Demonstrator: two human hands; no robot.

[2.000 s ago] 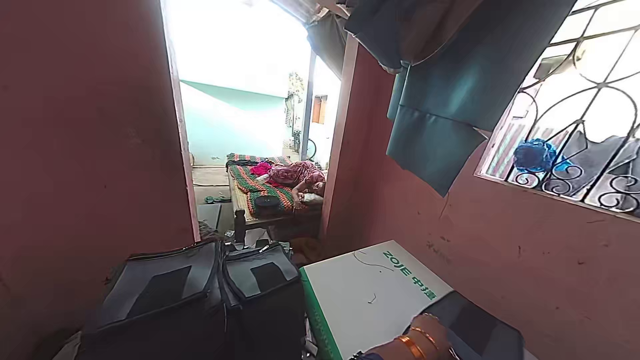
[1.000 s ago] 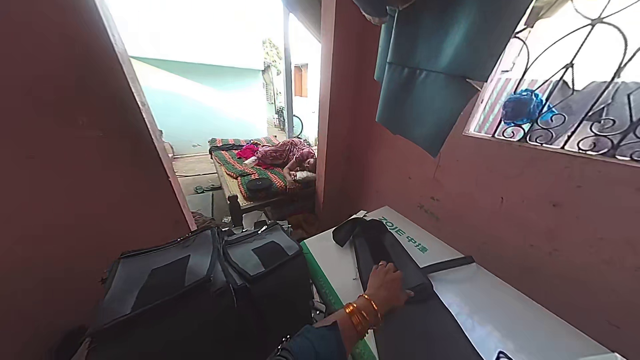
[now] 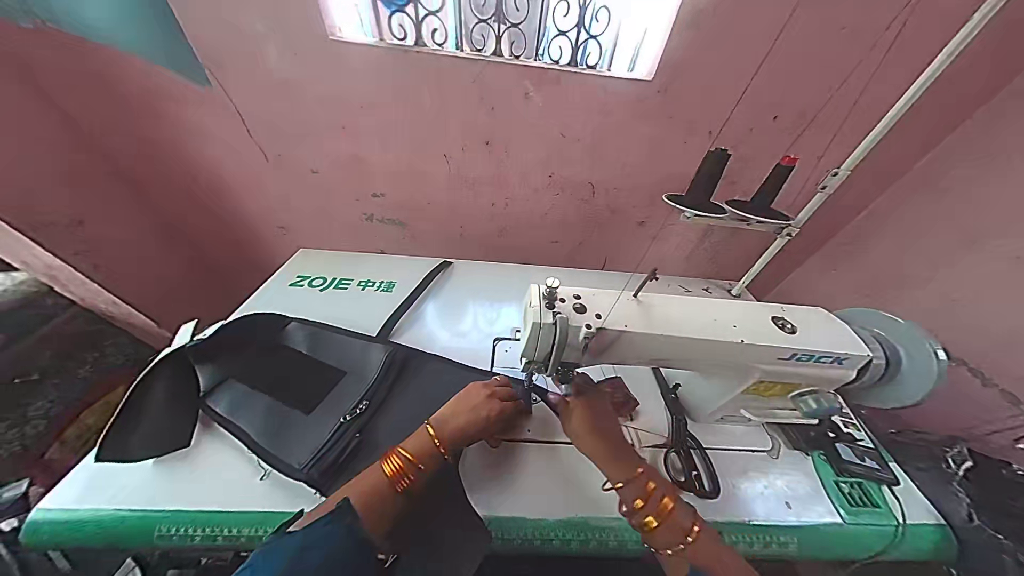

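Note:
A dark fabric bag panel (image 3: pixel 432 392) with a zipper (image 3: pixel 354 410) and a grey pocket lies across the left half of the sewing table and hangs over its front edge. Its right end reaches the needle area of a white Jack sewing machine (image 3: pixel 680 328). My left hand (image 3: pixel 488 410) presses and grips the panel's edge just left of the presser foot (image 3: pixel 530 380). Close to the foot on the right, my right hand (image 3: pixel 588 408) pinches the narrow dark edge of the fabric. The fingertips of both hands are partly hidden.
Black-handled scissors (image 3: pixel 690 460) lie right of my right hand, below the machine arm. A dark strap (image 3: pixel 414 298) lies on the white tabletop (image 3: pixel 272 292). Two dark thread cones (image 3: pixel 708 180) stand on a rack behind. A small device (image 3: pixel 860 462) sits at the right end.
The view has swung right to the sewing machine. The dark panel now lies across the table, with both hands at the needle; one second ago only one hand showed, on dark pieces.

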